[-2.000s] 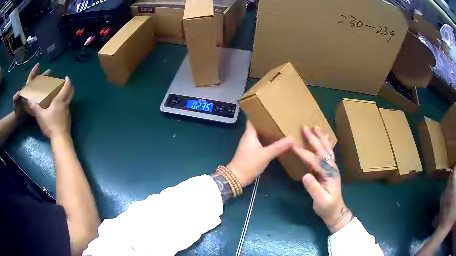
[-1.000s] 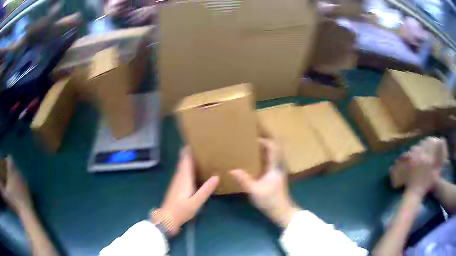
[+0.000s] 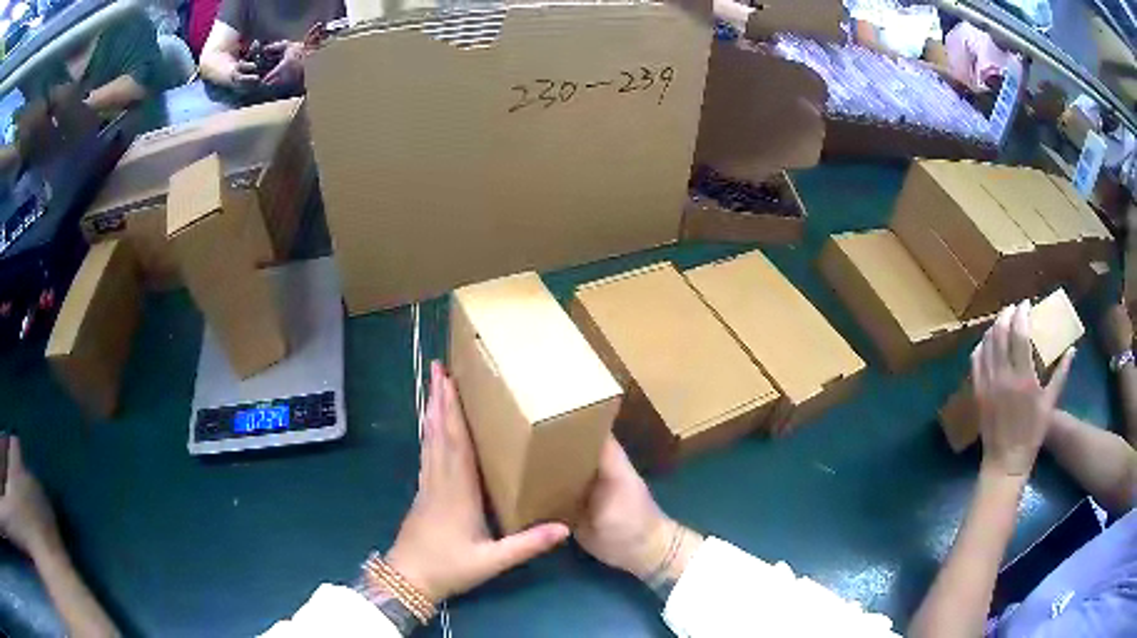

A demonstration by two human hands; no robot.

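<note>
A closed brown packed box (image 3: 530, 399) stands upright in front of me, held between both hands. My left hand (image 3: 464, 505) presses its left side, with the thumb across the lower front. My right hand (image 3: 617, 505) grips its right side; its fingers are partly hidden behind the box. Another packed box (image 3: 231, 293) stands on end on the digital bench scale (image 3: 322, 361), whose blue digits are lit but hard to read exactly. Two waiting boxes (image 3: 680, 355) lie side by side just right of the held box.
A cardboard sign (image 3: 499, 175) marked "230-239" stands behind. The lone box (image 3: 94, 324) stands left of the scale, a larger shipping carton (image 3: 281, 175) behind it. An open carton of dark parts (image 3: 748, 222) and stacked boxes (image 3: 960, 243) are right. Another person's hands (image 3: 1016, 386) hold a box.
The view has swung right, so the scale and sign appear further left. The held box has been turned, now showing a narrow side and an edge towards me. Both hands still hold it.
</note>
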